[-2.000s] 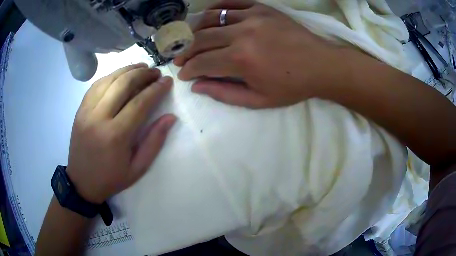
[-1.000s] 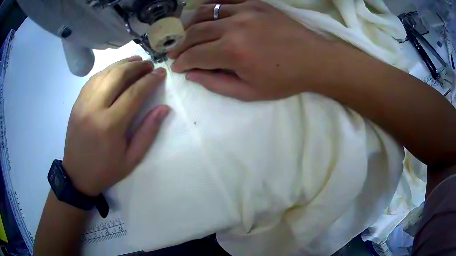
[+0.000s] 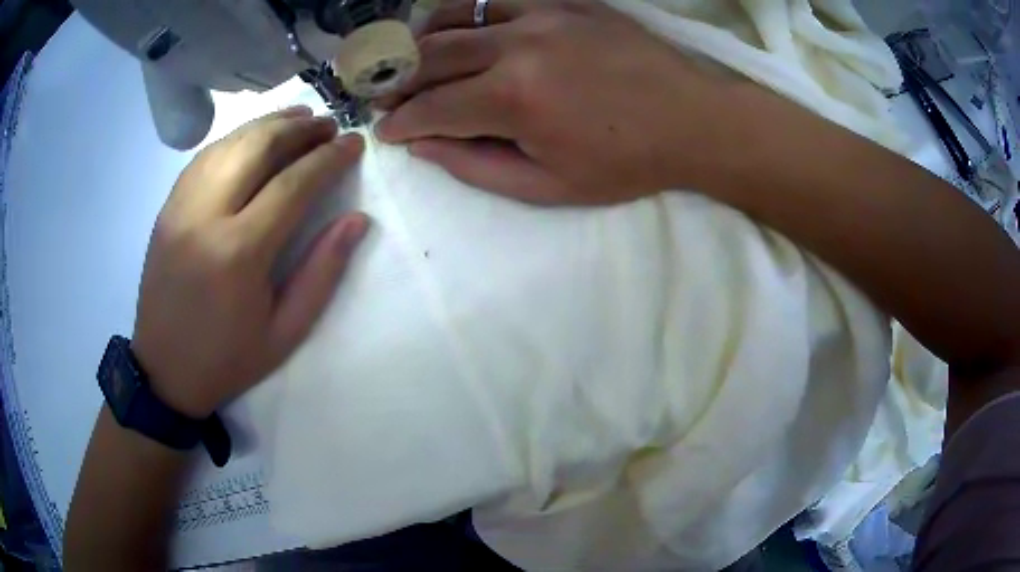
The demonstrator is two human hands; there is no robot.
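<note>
A large cream fabric panel [image 3: 526, 313] lies under the machine head, with a straight seam or fold line running from the presser foot [image 3: 349, 112] down towards the front edge. My left hand [image 3: 229, 251] lies flat on the cloth left of this line, its fingertips close to the foot. My right hand [image 3: 548, 106] presses on the cloth right of the line, thumb and fingers spread a little, fingertips beside the foot. Neither hand visibly grips the cloth. The needle itself cannot be made out.
The white-grey sewing machine head [image 3: 224, 50] is at the top left, with a round cream roller [image 3: 377, 58] on it. Dark scissors or a similar tool [image 3: 940, 112] lie at the right. A printed ruler [image 3: 224, 499] shows at the table front. Crumpled cloth hangs at the lower right.
The cloth has moved up towards the presser foot; its small dark speck sits higher and slightly left. Both hands have shifted slightly up and left with it.
</note>
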